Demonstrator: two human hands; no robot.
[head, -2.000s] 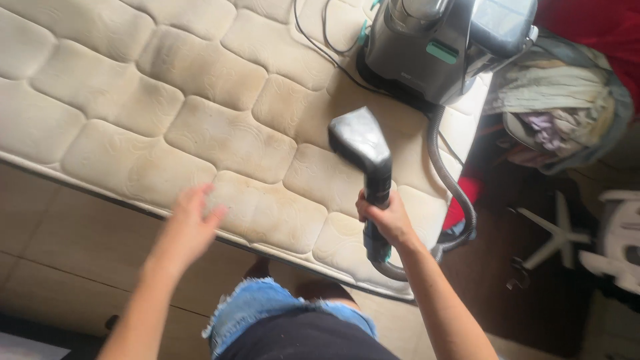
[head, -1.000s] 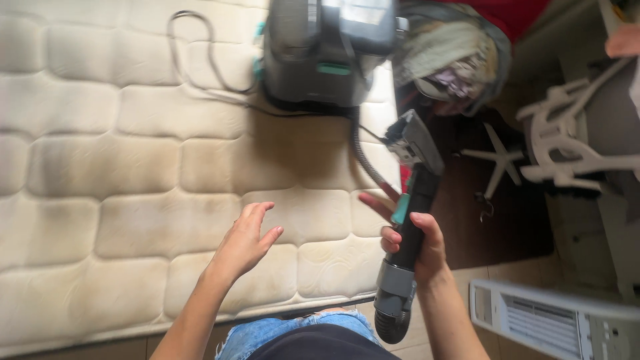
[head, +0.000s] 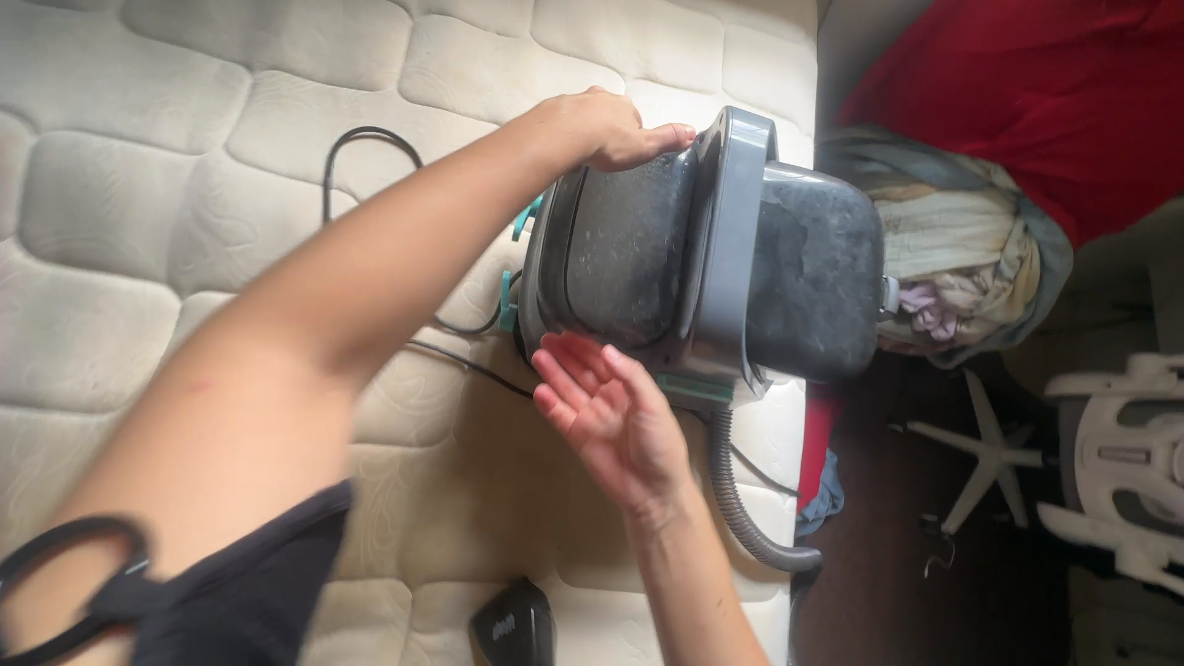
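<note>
A grey portable spot cleaner (head: 629, 250) stands on a quilted, stained mattress (head: 305, 111), a ribbed hose (head: 740, 509) curving from its near side. My left hand (head: 629, 134) reaches across to the machine's far side, thumb at its top beside the grey carrying handle (head: 731, 240); whether the hidden fingers grip it I cannot tell. Palm up and fingers apart, my right hand (head: 615, 421) is empty at the near side of the machine. The dark head of the hand tool (head: 513, 624) lies on the mattress at the bottom edge, its remainder out of view.
A black power cord (head: 370, 134) loops over the mattress left of the machine. Beyond the mattress edge are a container of crumpled cloths (head: 971, 250), red fabric (head: 1036, 83), a white star-shaped chair base (head: 990, 453) and a white plastic chair (head: 1128, 462). A black ring-shaped object (head: 74, 527) shows at lower left.
My right hand has let go of the hand tool, which now lies on the mattress. My left hand has moved from over the mattress to the far side of the machine. The view has shifted closer to the machine.
</note>
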